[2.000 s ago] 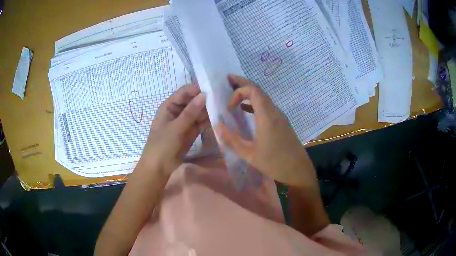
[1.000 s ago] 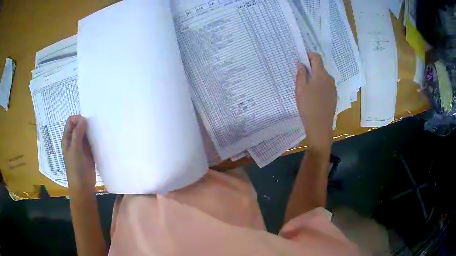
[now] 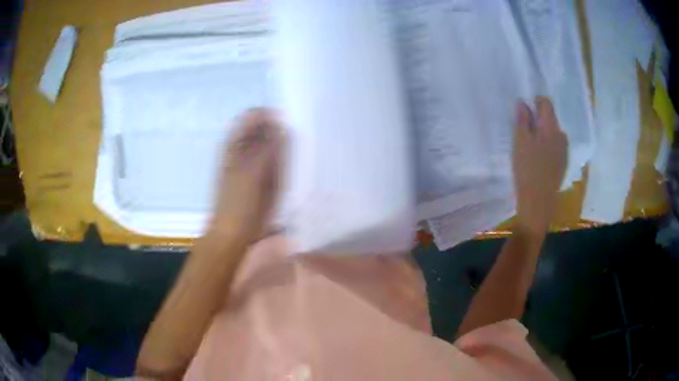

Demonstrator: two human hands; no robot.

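Note:
The view is blurred by motion. A large white sheet (image 3: 342, 126), its blank side showing, stands in front of my body between the two piles. My left hand (image 3: 257, 145) is at its left edge and holds it; the fingertips are blurred. My right hand (image 3: 540, 145) lies at the right edge of a printed table form (image 3: 461, 104) on the side pile, fingers bent over that edge. Whether it grips one sheet or several cannot be told. The main paper stack (image 3: 179, 134) lies to the left, partly behind my left arm and the white sheet.
A small paper slip (image 3: 58, 63) lies at the upper left. A long white paper strip (image 3: 612, 111) lies at the right, near a yellow piece (image 3: 662, 108). The brown table cover (image 3: 59, 149) ends at a taped front edge, with dark floor beyond.
The blank sheet and my left hand have shifted right in view, uncovering more of the main stack. The sheet looks narrower. The whole view has also shifted; my right hand stays at the form's edge.

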